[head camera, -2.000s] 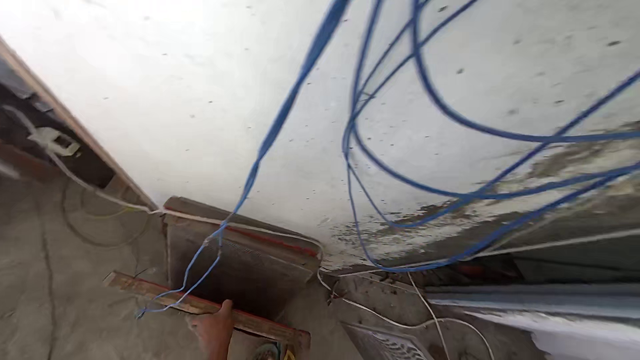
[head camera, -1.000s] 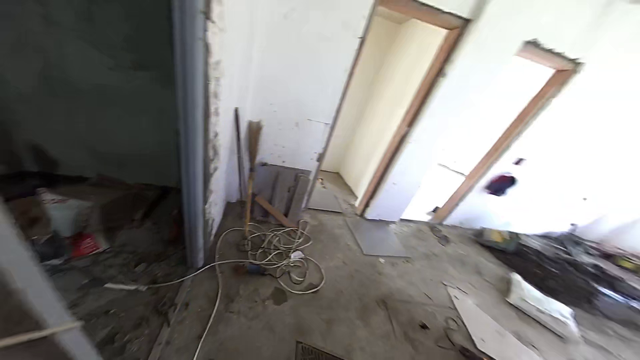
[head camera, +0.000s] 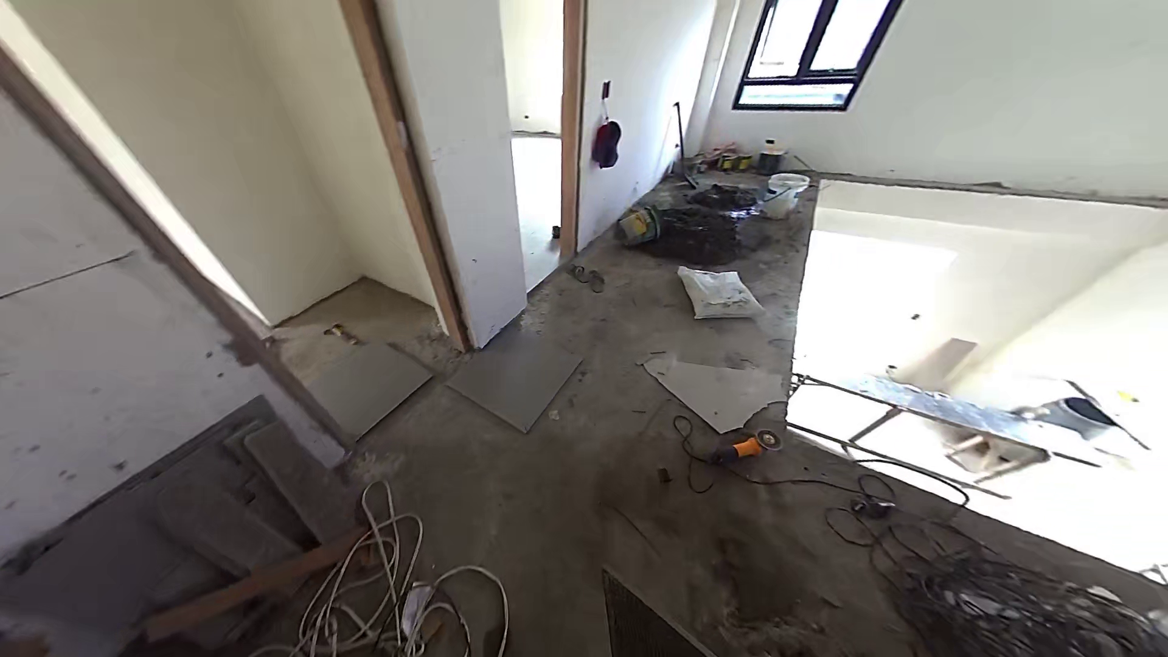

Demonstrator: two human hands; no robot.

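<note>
Neither my left hand nor my right hand shows in the head view now, so what they hold or touch is hidden. On the concrete floor ahead lies an orange and black angle grinder (head camera: 750, 447) with its disc facing up and a dark cord trailing right. A cut pale board (head camera: 716, 391) rests just beyond it. Two grey tiles (head camera: 516, 379) lie flat by the doorways. At the lower left a white cable (head camera: 392, 566) is heaped in loose coils, beside a wooden board (head camera: 251, 584) and grey slabs (head camera: 292, 479) near the wall.
A floor opening (head camera: 876, 274) without a visible railing drops away at the right. Rubble (head camera: 1022, 602) lies near its lower edge. Farther off are a white sack (head camera: 719, 294), a dark mortar heap (head camera: 693, 235), a tipped bucket (head camera: 639, 225) and a white bucket (head camera: 785, 195).
Two seconds ago a hand held a wooden board near hanging blue cables; neither hand is in view now. The view has swung widely toward the doorways and floor opening.
</note>
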